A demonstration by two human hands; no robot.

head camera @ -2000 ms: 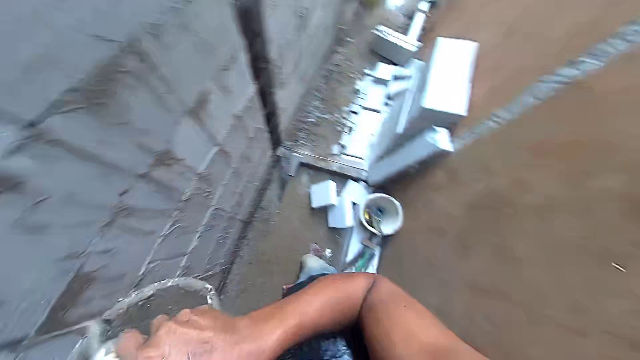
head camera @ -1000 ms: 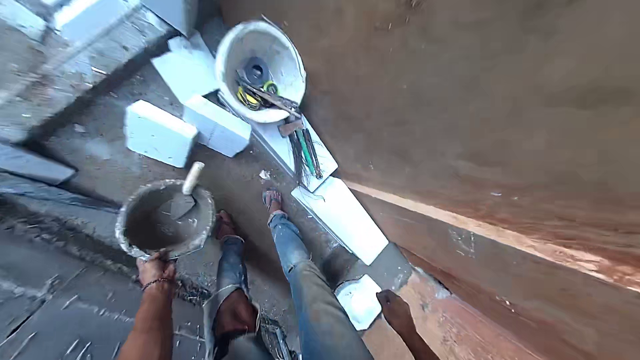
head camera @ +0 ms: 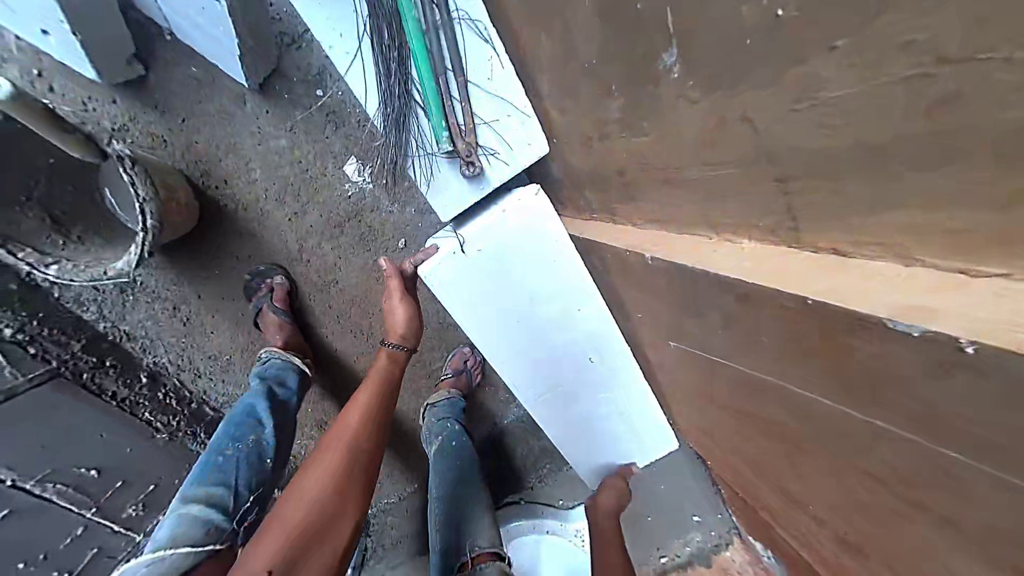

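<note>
A long white block (head camera: 548,336) lies in front of me along the foot of the wall. My left hand (head camera: 402,300) is at its far left corner, fingers spread, the index fingertip at the edge; whether it bears on the block is hard to tell. My right hand (head camera: 612,492) has its fingers on the block's near end, partly hidden, so its grip is unclear. Beyond lies another white block (head camera: 512,120), which carries a bundle of thin wires (head camera: 392,96), a green rod (head camera: 424,76) and rusty metal pincers (head camera: 466,152).
At the left stands a mortar-smeared bucket (head camera: 164,200) with a pale handle sticking out. More white blocks (head camera: 192,28) lie at the upper left. A brown wall (head camera: 760,120) with a pale ledge runs along the right. Below is a white rounded object (head camera: 548,544).
My left hand has let go of the bucket, which now stands on the ground, and has moved to the long white block. My right hand has come to that block's near end. The view is closer.
</note>
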